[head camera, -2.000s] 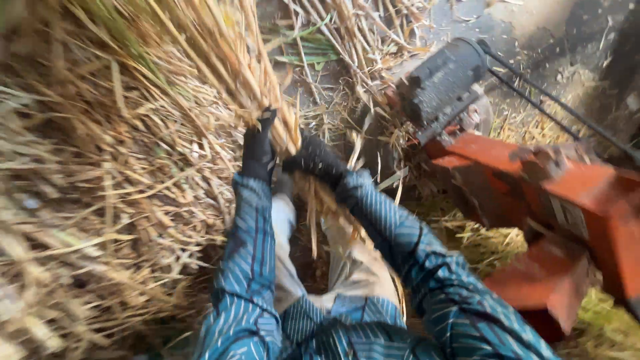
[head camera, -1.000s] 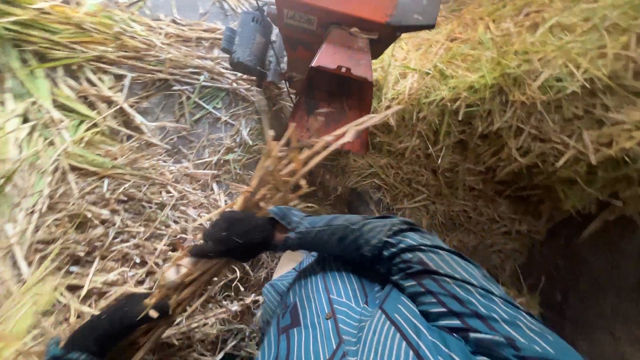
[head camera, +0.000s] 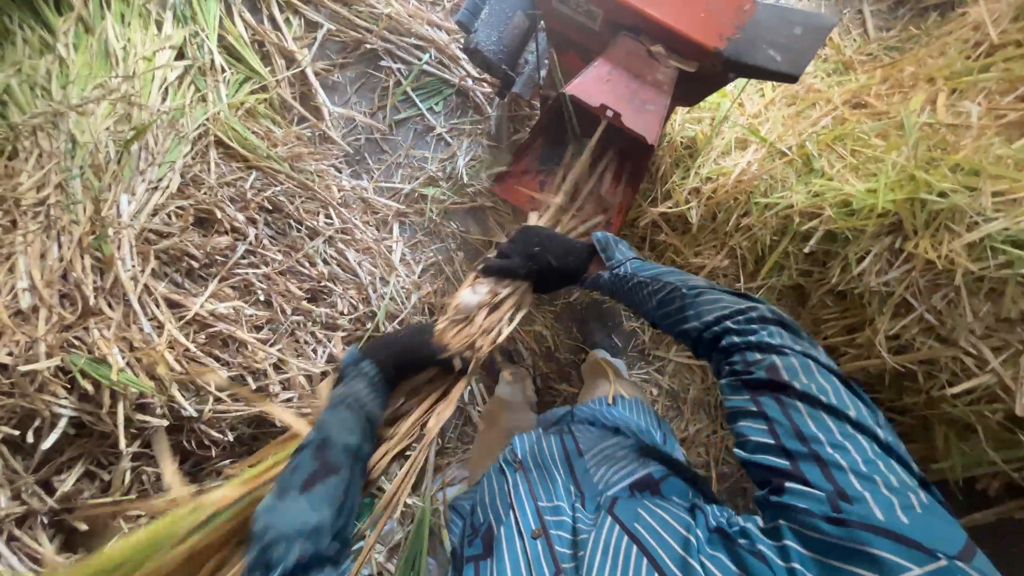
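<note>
A bundle of dry stalks (head camera: 484, 316) runs from the lower left up to the red metal feed chute (head camera: 628, 84) of a chopping machine, its front ends inside the chute mouth. My right hand (head camera: 540, 258), in a black glove, is closed over the bundle just below the mouth. Lower left, my left hand (head camera: 408, 352), also gloved in black, grips the same bundle from the side; its fingers are partly hidden behind the stalks. Long leafy ends of the bundle trail past my left forearm.
The machine's orange housing (head camera: 680, 24) stands at the top, with a dark motor (head camera: 500, 40) on its left. Loose dry stalks (head camera: 200, 272) cover the ground at left. A heap of finer yellow-green chopped plant matter (head camera: 864, 208) rises at right. My feet are below the chute.
Both hands have moved with the bundle toward the chute, and its ends are now in the mouth. Two seconds ago the bundle pointed away from the machine. The view has swung round.
</note>
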